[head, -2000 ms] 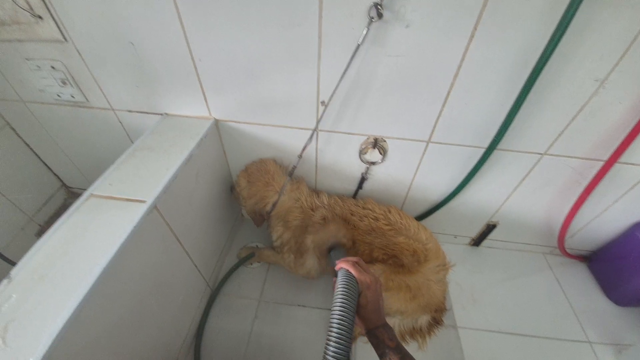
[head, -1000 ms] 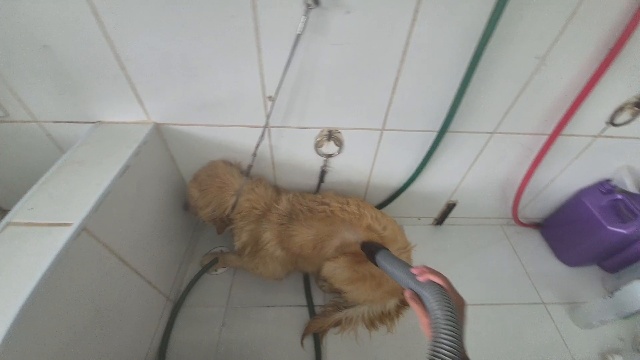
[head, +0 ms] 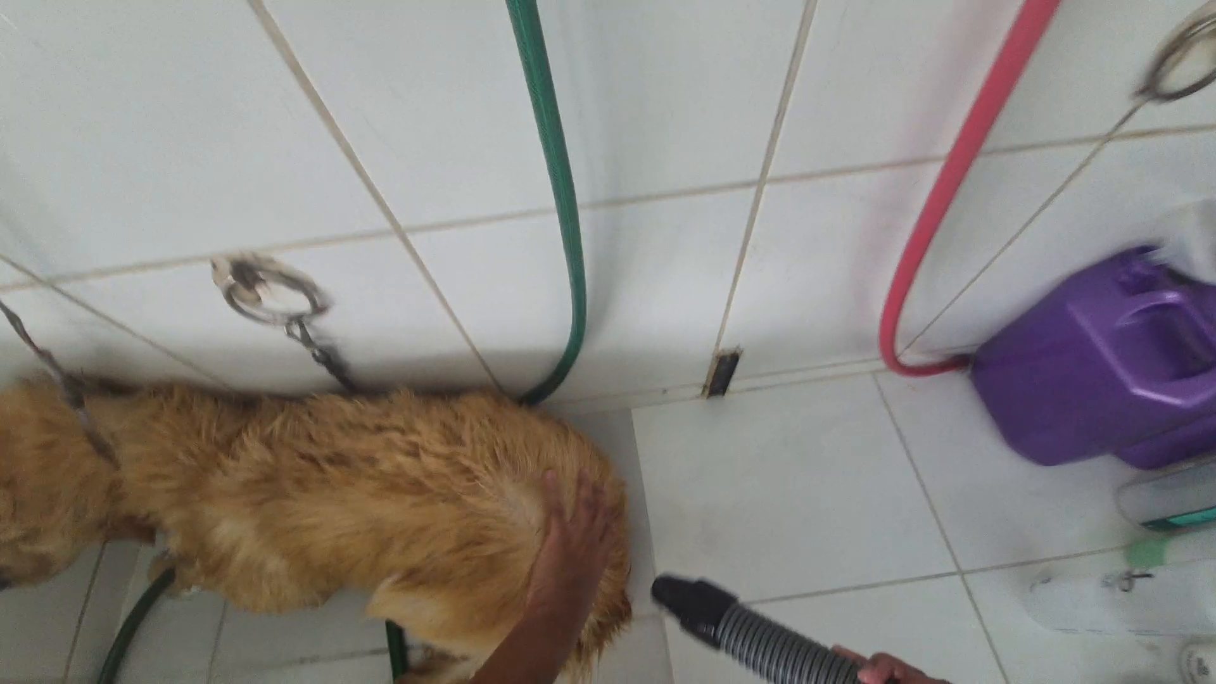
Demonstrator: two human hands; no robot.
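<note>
A golden-furred dog (head: 342, 484) with damp-looking fur stands along the tiled wall at the left, its head partly cut off by the frame edge. My left hand (head: 575, 532) lies with fingers spread on the fur of its rump. At the bottom right my right hand (head: 883, 667), mostly below the frame, grips a grey ribbed dryer hose (head: 779, 646). The hose's black nozzle (head: 693, 603) points up and left beside the dog's rear, apart from it. A leash (head: 62, 380) runs from the dog's neck to the upper left.
A metal ring (head: 271, 290) with a clip is fixed to the wall. A green hose (head: 560, 180) and a red hose (head: 950, 199) hang down it. Purple jugs (head: 1073, 361) and clear plastic bottles (head: 1092, 598) stand or lie at the right. Another ring (head: 1183, 57) is at the upper right.
My left hand has come into view onto the dog's rump. The hose nozzle, earlier against the dog's side and then its rump, is now off the body. The view has swung right and closer.
</note>
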